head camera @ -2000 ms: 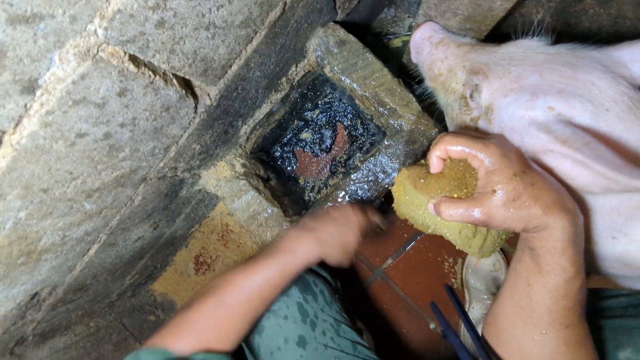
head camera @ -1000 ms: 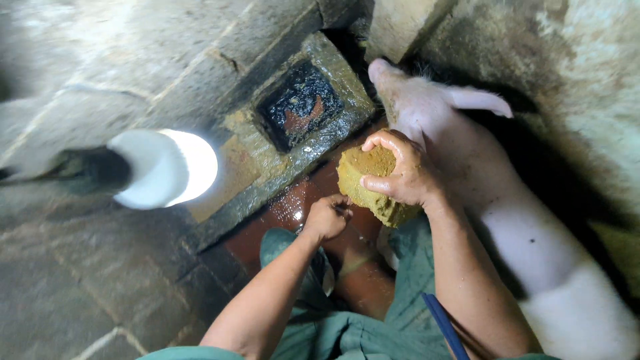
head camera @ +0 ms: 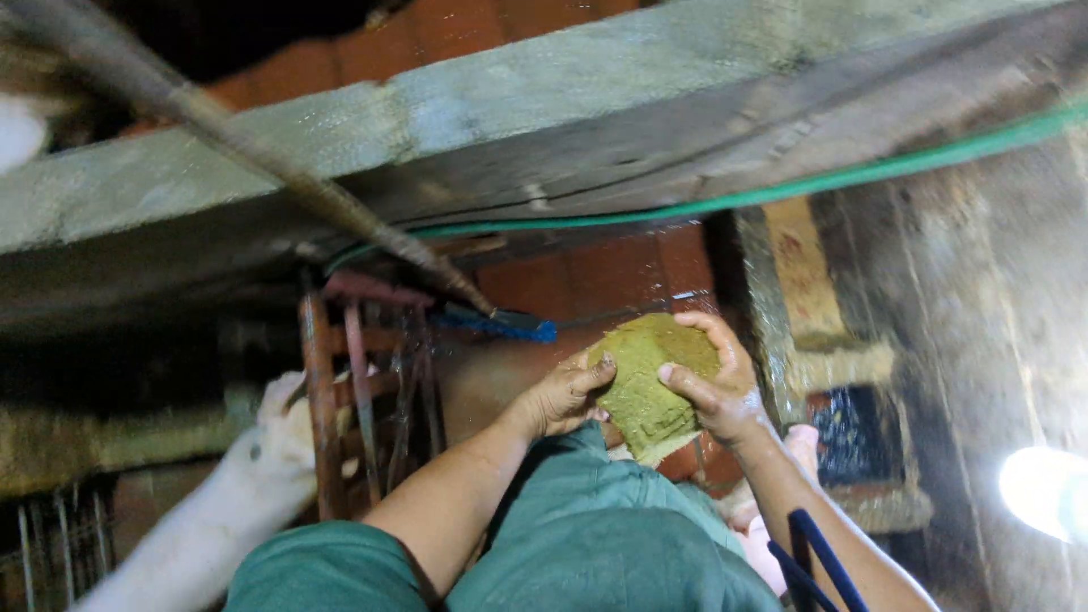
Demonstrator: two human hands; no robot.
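Note:
Both of my hands hold a yellow-green, wet-looking spongy clump (head camera: 650, 382) above my knees. My left hand (head camera: 568, 391) grips its left side, thumb on top. On the other side, my right hand (head camera: 718, 382) presses its thumb onto the upper face, with fingers wrapped round the edge. What the clump is made of I cannot tell. Green trousers lie just beneath it.
A long-handled blue brush (head camera: 501, 325) rests on red tiles ahead. Rusty metal bars (head camera: 321, 399) and a white pig (head camera: 238, 493) are at left. Another pig's snout (head camera: 801, 442) is near a concrete trough (head camera: 850, 361) at right. A green hose (head camera: 722, 201) crosses a low wall (head camera: 510, 110).
The view has turned strongly, to the low wall and brush. My left hand, apart from the clump before, now grips it together with my right.

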